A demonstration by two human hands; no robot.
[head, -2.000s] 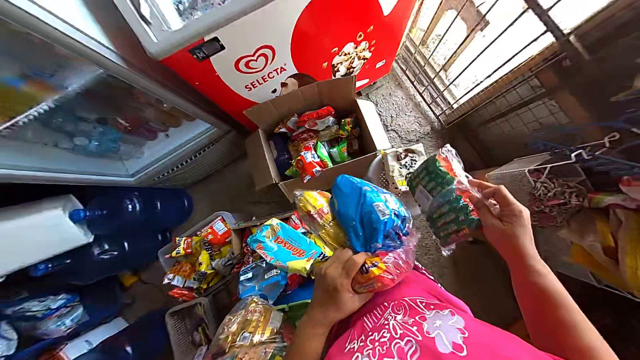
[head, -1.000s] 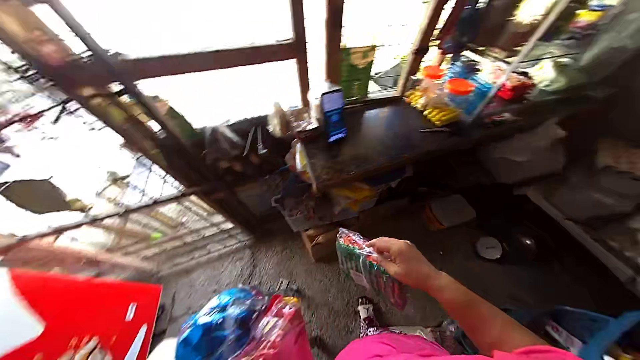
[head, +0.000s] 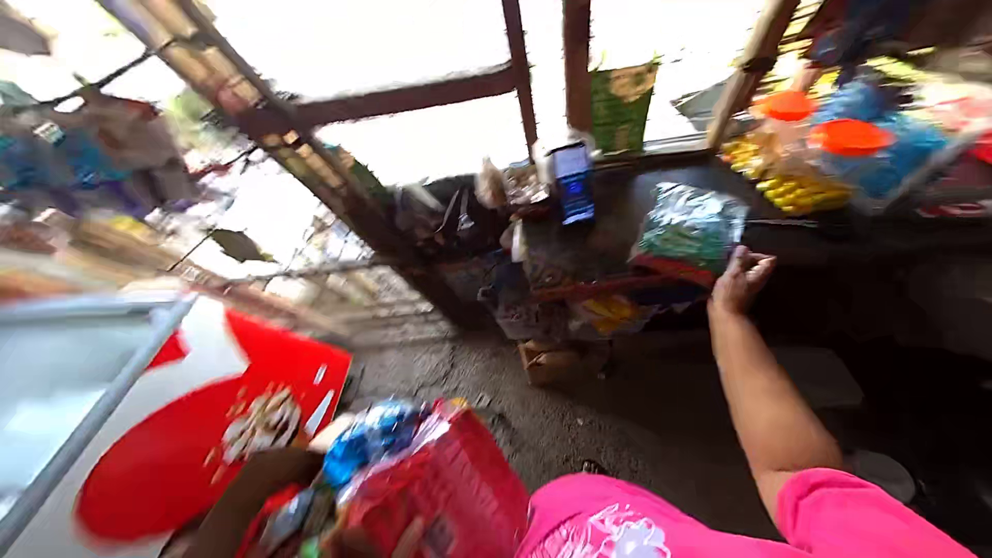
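My right hand [head: 740,283] reaches out over the near edge of a dark counter [head: 612,232], its fingers at the lower right corner of a shiny clear plastic pack [head: 690,229] with green and red contents. The pack lies at or just above the counter top; whether my fingers still grip it is unclear. At the bottom, my left hand [head: 380,539] is blurred and partly hidden, holding a red plastic pack [head: 446,488] against my body. A blue wrapped pack [head: 376,438] rests beside it, above the left hand.
A smartphone [head: 573,186] leans upright at the back of the counter. Jars with orange lids [head: 852,138] and yellow packets [head: 802,194] stand at the right. The red and white freezer [head: 178,434] is at lower left. Below the counter sits a cardboard box [head: 546,364] on the floor.
The view has swung from the floor boxes to the counter. My right hand, holding the green and red pack low before, has moved out to the counter with it.
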